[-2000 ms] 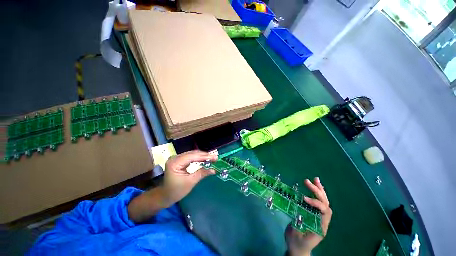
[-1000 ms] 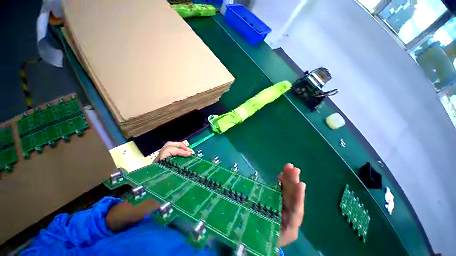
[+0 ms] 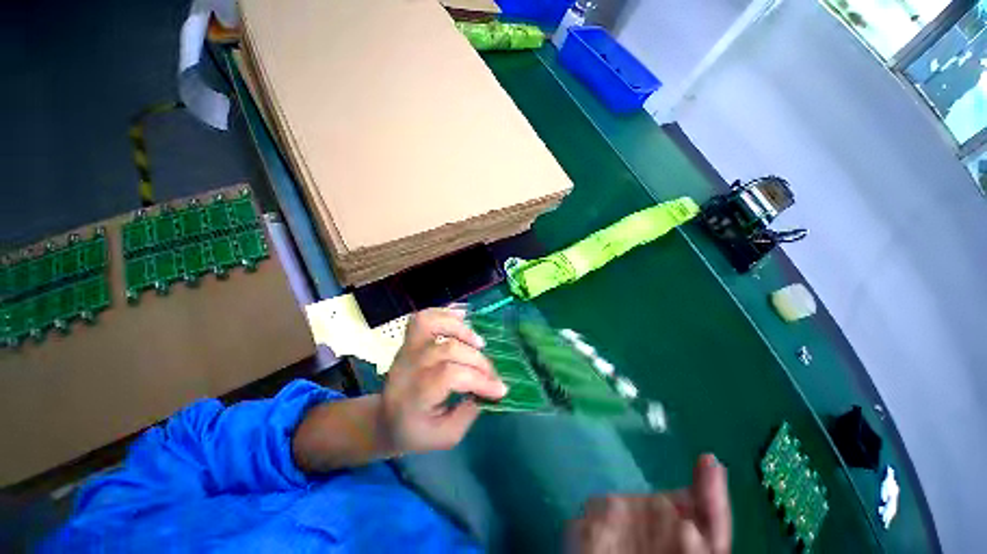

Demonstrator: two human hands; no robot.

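Observation:
A green PCB panel point(image 3: 541, 363), blurred, with silver connectors along its far right edge, is held above the bench in front of me. My left hand point(image 3: 442, 381) grips its near left end between thumb and fingers. My right hand point(image 3: 655, 519) is apart from the panel, below and right of it, blurred and partly cut off by the bottom edge; its thumb or a finger points up. Two more panels lie on a cardboard sheet at the left, the nearer one point(image 3: 195, 243) whole, the other cut by the frame edge.
A tall cardboard stack point(image 3: 400, 130) stands on the bench beside a dark phone point(image 3: 449, 279). A lime-green roll point(image 3: 606, 251) lies beyond. Along the wall are a blue bin point(image 3: 608, 70), black device point(image 3: 749, 222), white tub point(image 3: 793, 303) and black box point(image 3: 857, 438). Another panel point(image 3: 795, 485) lies at right.
The panel has turned and swung away from my body. My right hand has come off its right end and moved down. My left hand still holds it. The view has shifted.

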